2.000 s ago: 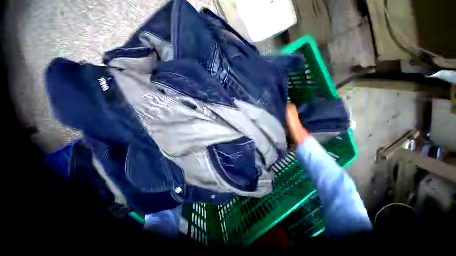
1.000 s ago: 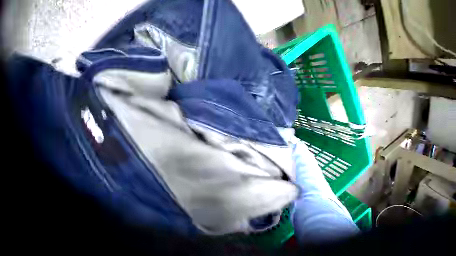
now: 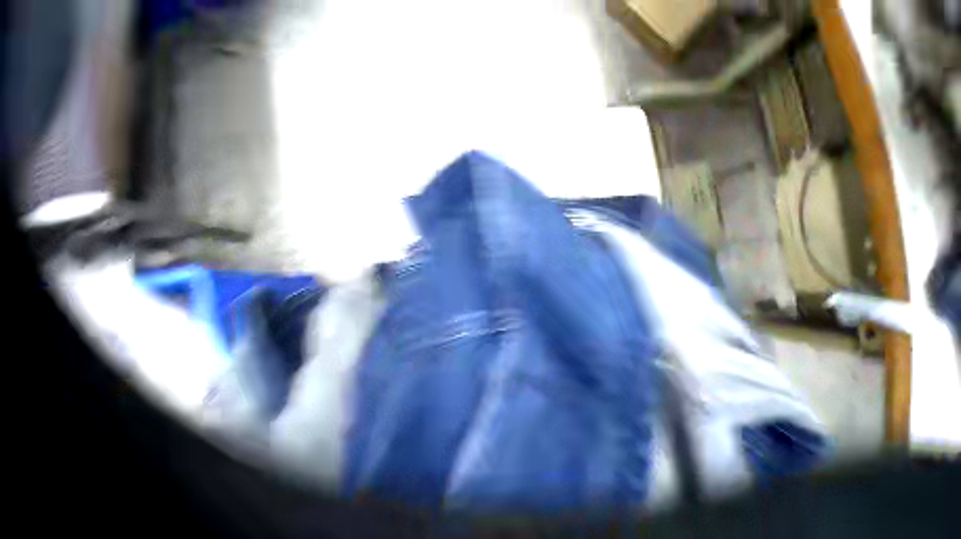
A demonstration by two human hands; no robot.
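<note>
A bulky bundle of denim garments [image 3: 506,358], dark blue with pale grey parts, fills the lower middle of the head view, close to the camera. A pale grey part with a dark blue end hangs at its right side. The picture is blurred, so single garments are hard to tell apart. Neither my left hand nor my right hand shows; the bundle or the dark lower rim may hide them.
A blue plastic crate or bin [image 3: 200,295] with white material near it is at the left. An overexposed white surface lies beyond the bundle. Tan table frames and machine parts [image 3: 811,221] and an orange upright edge [image 3: 885,221] are at the right.
The view has swung away from the green crate, which is out of sight. The denim bundle has come to the lower middle. The right forearm seen before no longer shows.
</note>
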